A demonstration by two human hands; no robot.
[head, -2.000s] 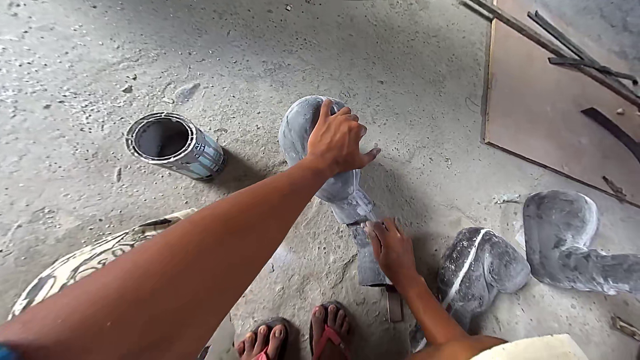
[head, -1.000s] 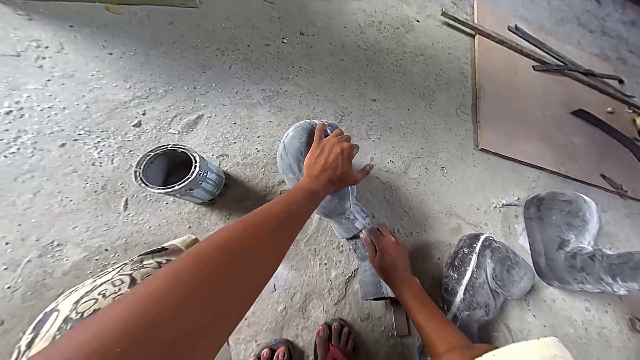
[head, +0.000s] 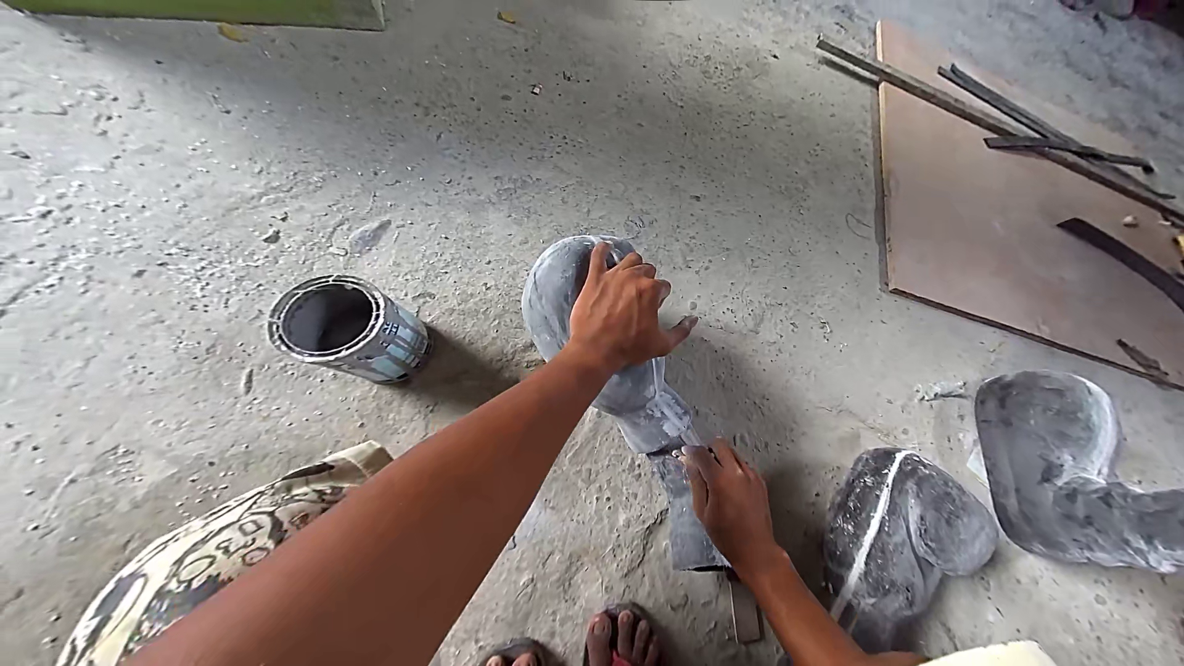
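Observation:
A grey moulded piece with a rounded, head-like top and a narrower neck lies on the concrete floor. My left hand rests on its rounded top, fingers spread over it. My right hand is at the neck, its fingers pinching a small thin tool, mostly hidden, against the pale smeared joint. Below the joint runs a grey tube-like part, partly behind the right hand. A flat strip sticks out under its lower end.
An open metal can stands at left. At right lie a grey moulded piece with a white seam and a curved grey piece. Dark strips lie on a brown board. My sandalled feet are at the bottom edge.
The view has shifted, so a green edge now shows at the upper left. My right hand has moved slightly at the neck; the left hand stays on the rounded top.

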